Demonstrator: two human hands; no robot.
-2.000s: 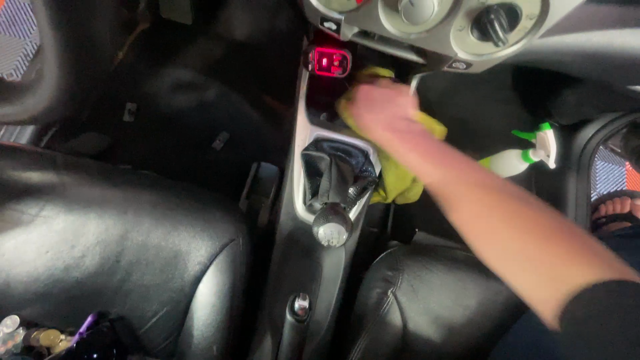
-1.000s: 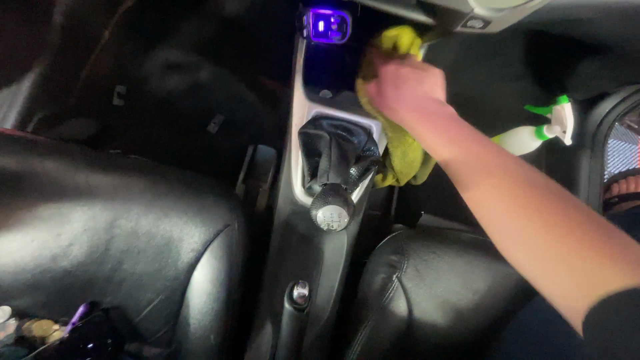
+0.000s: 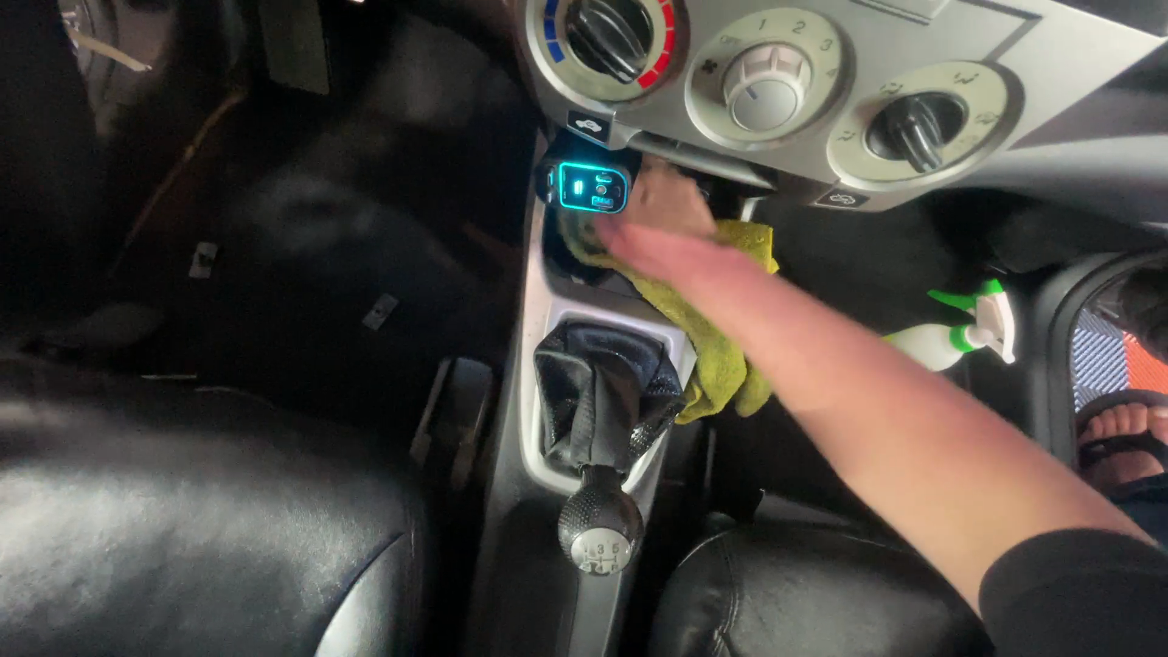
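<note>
My right hand (image 3: pixel 662 214) is pressed into the recess at the front of the centre console, just below the silver climate control panel (image 3: pixel 675 109). A yellow-green cloth (image 3: pixel 716 365) lies under and around the hand and hangs over the console's right side; the fingers are blurred and partly hidden behind a lit USB car charger (image 3: pixel 593 189), so their grip shows only in part. Below the recess stands the gear lever with its black leather boot (image 3: pixel 602 392) and round knob (image 3: pixel 600 534). My left hand is out of view.
A white spray bottle with a green trigger (image 3: pixel 949 342) lies in the right footwell. Black leather seats (image 3: pixel 182 520) (image 3: pixel 812 584) flank the console. The parking brake or a similar black lever part (image 3: pixel 456 411) is beside it. A sandalled foot (image 3: pixel 1122 438) shows beyond the door sill.
My right hand has moved left and deeper into the console recess, with the cloth spread under it. The charger's light went from red to purple to cyan. The view has shifted towards the dashboard.
</note>
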